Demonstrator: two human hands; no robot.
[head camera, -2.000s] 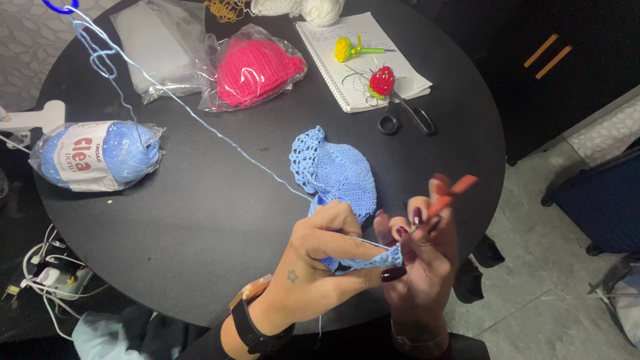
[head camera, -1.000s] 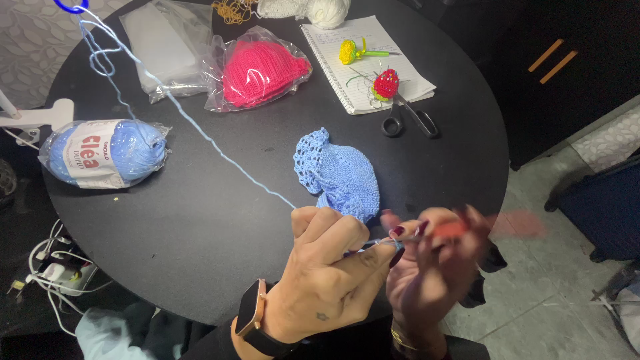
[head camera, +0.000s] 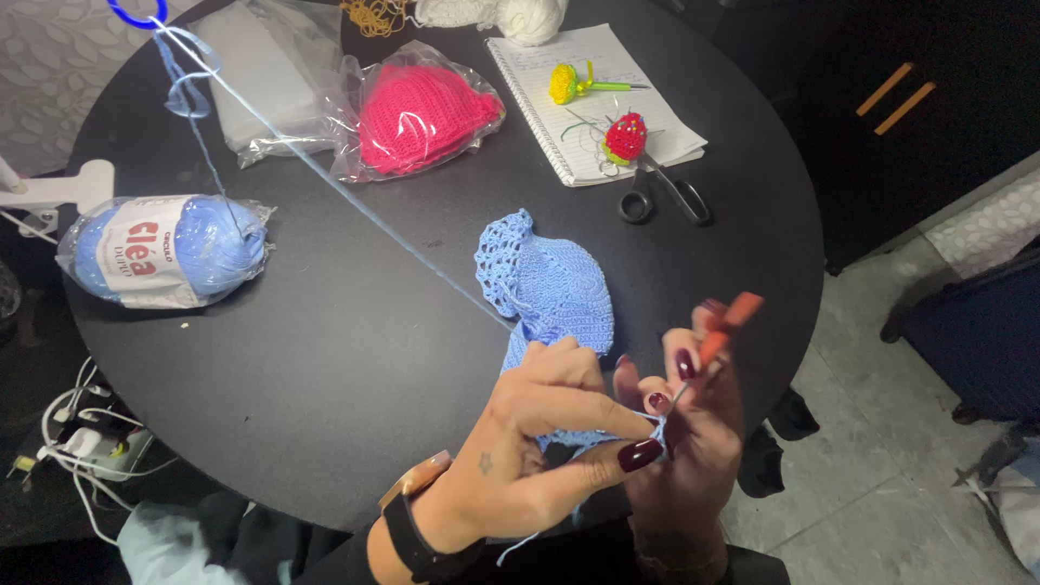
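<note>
My left hand pinches the edge of a narrow strip of blue crochet between thumb and fingers. My right hand holds a crochet hook with an orange handle; its metal tip is at the strip's end, by my left fingertips. Just beyond my left hand, a larger blue crocheted piece with a lacy edge lies on the table. Blue yarn runs taut from a blue ring at the upper left down to my left hand. The wrapped ball of blue yarn sits at left.
On the round black table lie a bagged pink crocheted piece, a spiral notebook, a yellow crocheted flower on a pen, a red strawberry-shaped pincushion, black-handled scissors and white yarn. White cables hang at lower left.
The hook's orange handle, blurred and lying nearly level one second ago, now tilts up to the right. Both hands stay together at the blue strip.
</note>
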